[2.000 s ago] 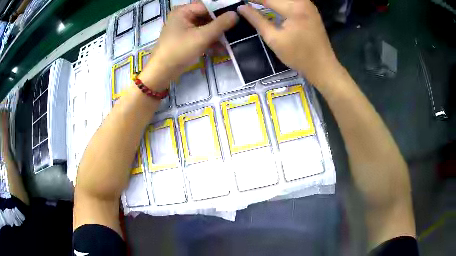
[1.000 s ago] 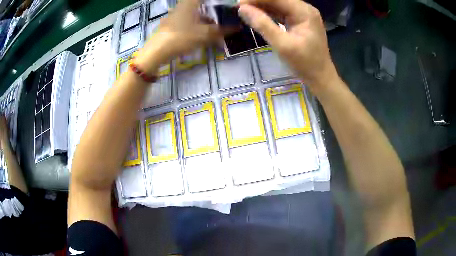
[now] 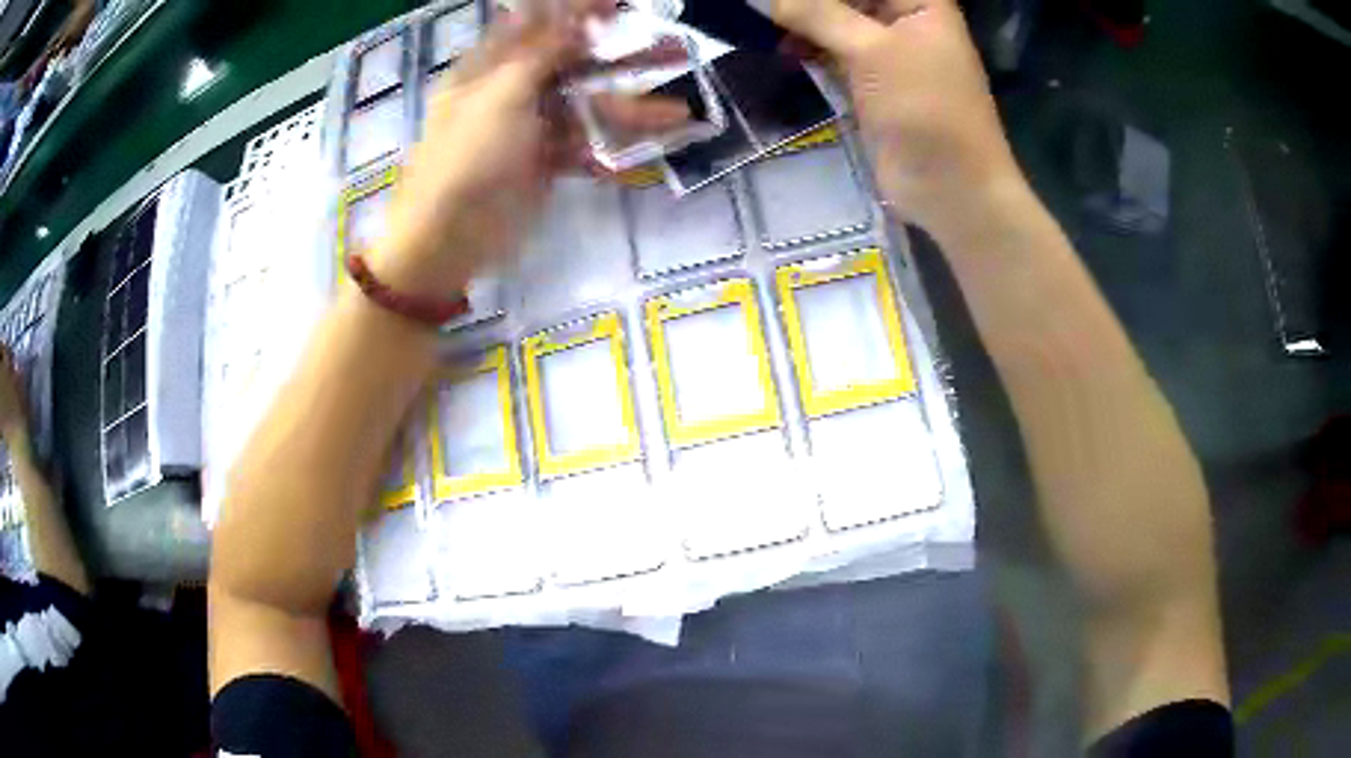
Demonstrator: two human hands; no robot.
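My left hand (image 3: pixel 511 141), blurred, holds a small clear rectangular housing (image 3: pixel 652 153) at its fingers near the top edge. My right hand (image 3: pixel 904 111) grips a sheet of black adhesive rectangles with white borders (image 3: pixel 771 111); its fingertips are partly cut off by the top edge. The housing overlaps the sheet's left part; I cannot tell if they touch. Below lie rows of clear housings, the front row with yellow borders (image 3: pixel 711 430) around pale windows, on a wrinkled white liner (image 3: pixel 652 610).
At left stand a thick stack of black-grid sheets (image 3: pixel 129 348) and white cut-out sheets (image 3: pixel 245 356). A green conveyor (image 3: pixel 252 59) runs behind. Another person's forearm (image 3: pixel 42 504) is at far left. A small clear piece (image 3: pixel 1138 178) and a dark outlined strip (image 3: pixel 1271 252) lie at right.
A clear housing now shows at my left hand, in front of the black sheet. My left hand has moved slightly down and left since one second ago. My right hand stays near the top.
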